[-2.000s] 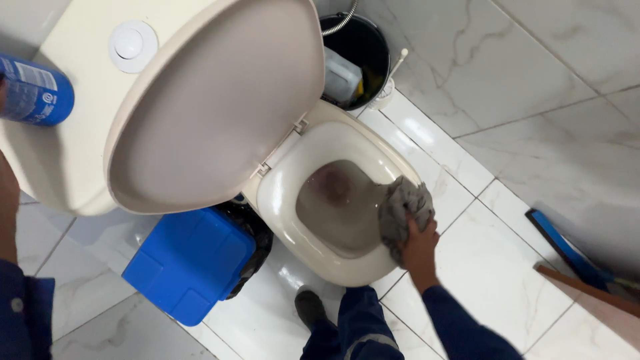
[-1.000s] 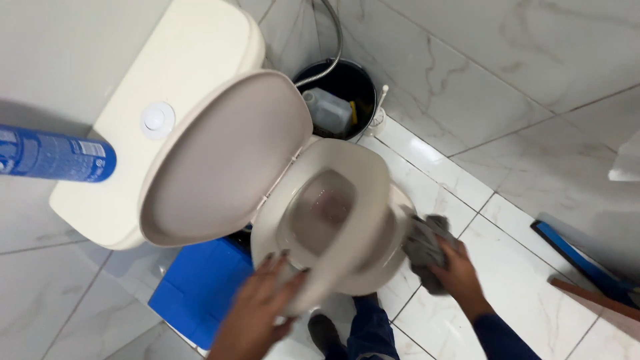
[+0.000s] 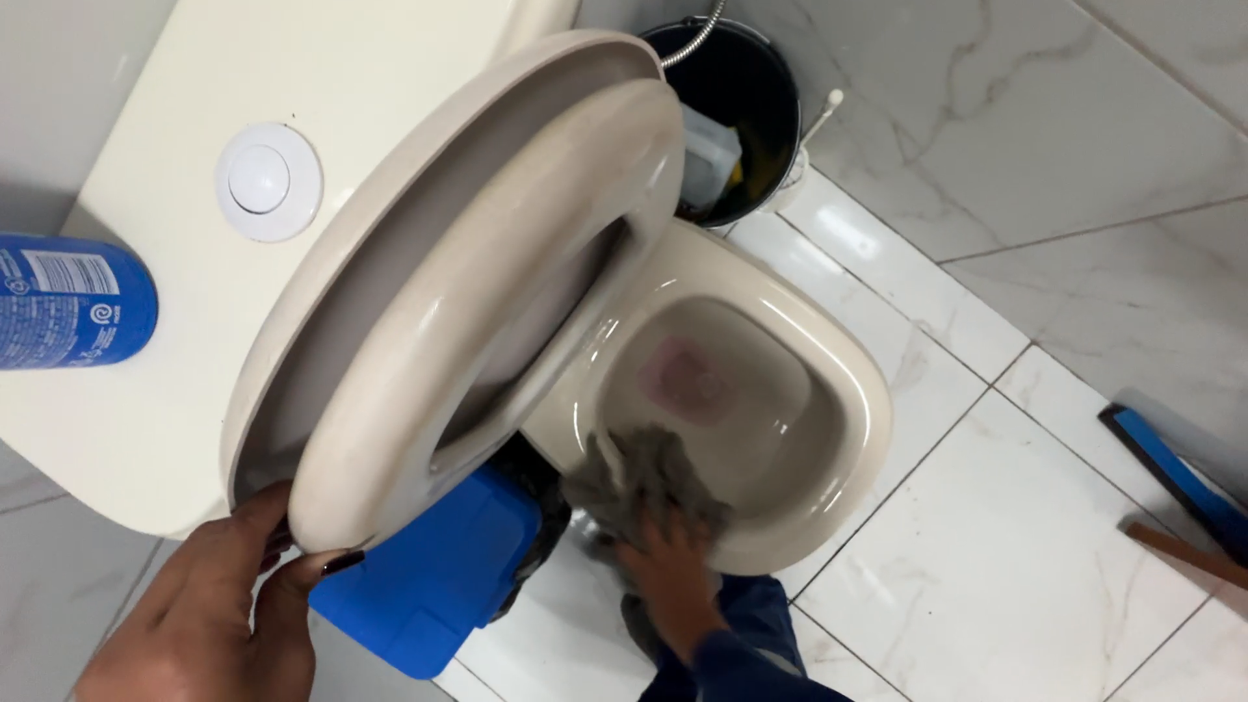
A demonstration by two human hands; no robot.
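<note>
With its thumb and fingers, my left hand (image 3: 219, 595) pinches the lower left edge of the raised beige toilet seat (image 3: 390, 390). The seat leans close to the toilet lid (image 3: 292, 351) behind it. A grey cloth (image 3: 653, 483) is bunched under my right hand (image 3: 673, 575), pressed on the near left part of the rim of the toilet bowl (image 3: 858, 390). Some of the cloth hangs over the rim, and the hand is slightly blurred. Pinkish liquid (image 3: 687, 380) lies in the bowl.
On the cream cistern (image 3: 390, 88), beside the flush button (image 3: 259, 179), lies a blue can (image 3: 78, 302). A black bucket (image 3: 780, 107) holds a plastic container (image 3: 707, 161). The blue bin lid (image 3: 429, 575) is beside the bowl. A blue squeegee (image 3: 1170, 478) lies near the wall at right.
My left hand has raised the seat from partway up to near the lid. The right hand has carried the cloth from the bowl's right side to the near left of its rim.
</note>
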